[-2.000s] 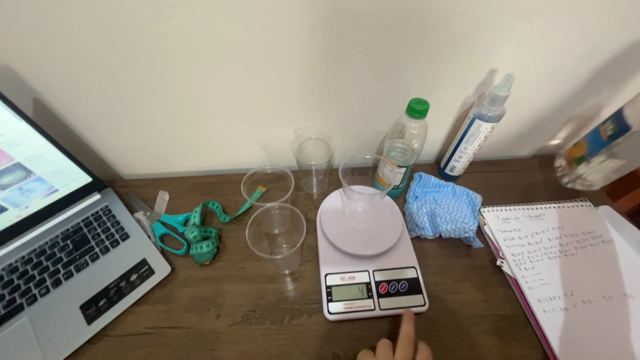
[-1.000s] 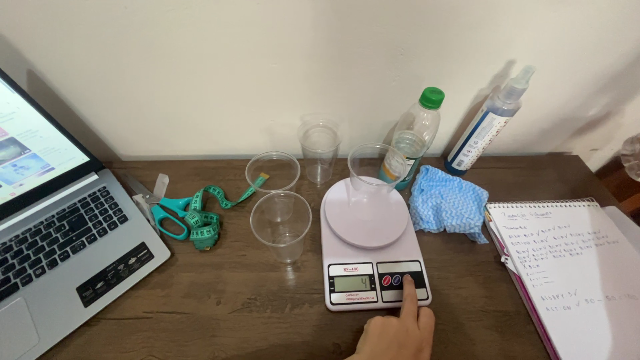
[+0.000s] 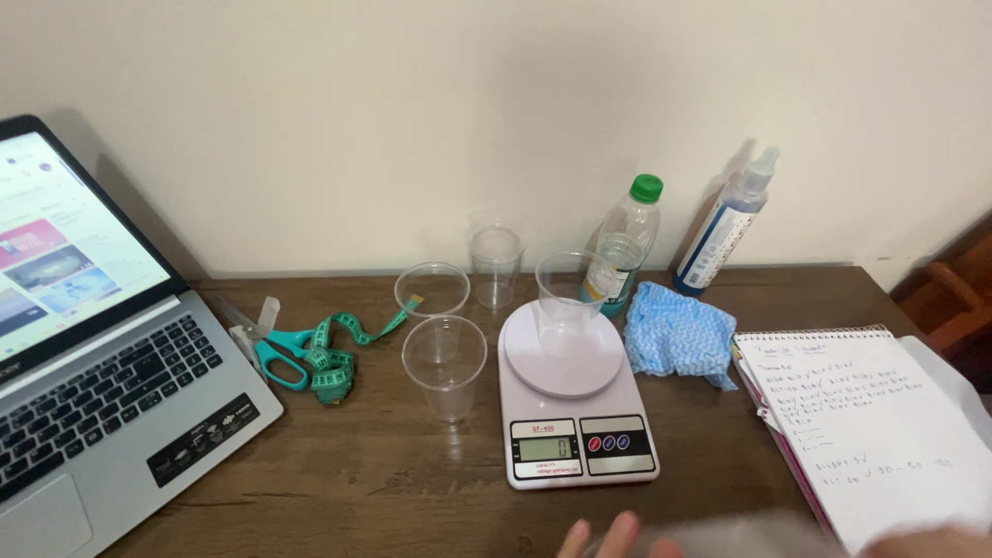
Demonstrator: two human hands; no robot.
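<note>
At the bottom edge, the fingertips of my left hand (image 3: 620,535) lie just below the white kitchen scale (image 3: 577,411), beside a blurred translucent object (image 3: 744,535), probably a plastic bottle. My right hand (image 3: 930,541), blurred and mostly cut off at the lower right, is at that object's other end. Whether my left fingers grip it cannot be told. One clear plastic cup (image 3: 570,310) stands upright on the scale's round platform, and the display (image 3: 545,449) reads 0. Left of the scale are several more clear cups (image 3: 446,372).
A laptop (image 3: 116,403), scissors (image 3: 283,360) and a green tape measure (image 3: 333,368) lie left. A green-capped bottle (image 3: 624,232), spray bottle (image 3: 721,225) and blue cloth (image 3: 678,333) are behind; a spiral notebook (image 3: 868,418) is right.
The scale's display has gone from 4 to 0. My left hand's index finger has come off the scale's button and the hand has moved toward the bottom edge, near the blurred object.
</note>
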